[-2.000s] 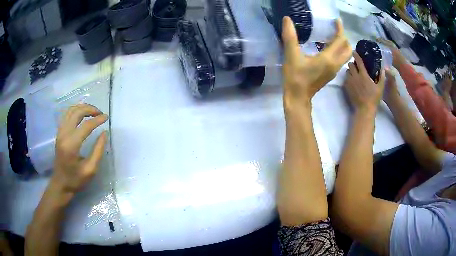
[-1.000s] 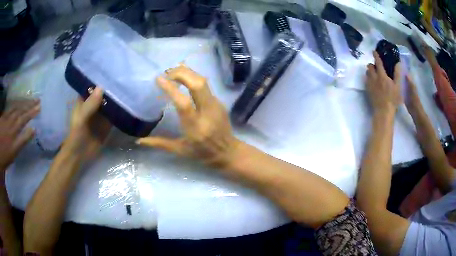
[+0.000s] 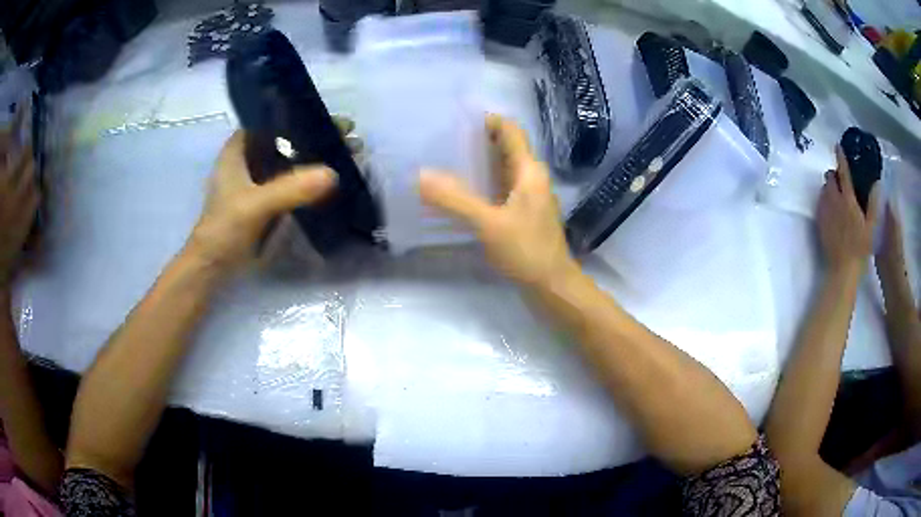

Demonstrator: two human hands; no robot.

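Note:
My left hand (image 3: pixel 247 197) holds a glossy black oval cover (image 3: pixel 293 146), thumb across its face and fingertips showing behind its right edge. My right hand (image 3: pixel 510 212) grips the right side of a frosted translucent body (image 3: pixel 419 121), its thumb over the front. The two parts are side by side above the bench, with a gap at the top. Blur hides whether they touch lower down.
A unit with a black slotted face (image 3: pixel 641 167) lies to the right, with several more black-ended units behind it. Small black parts (image 3: pixel 227 32) and dark cups are at the back. A small black piece (image 3: pixel 317 399) lies near the front edge. Other people's hands are at both sides.
The black part in my left hand has moved right and now stands steeper. My right hand, empty before, has moved right and closed on the translucent body. The view has shifted left.

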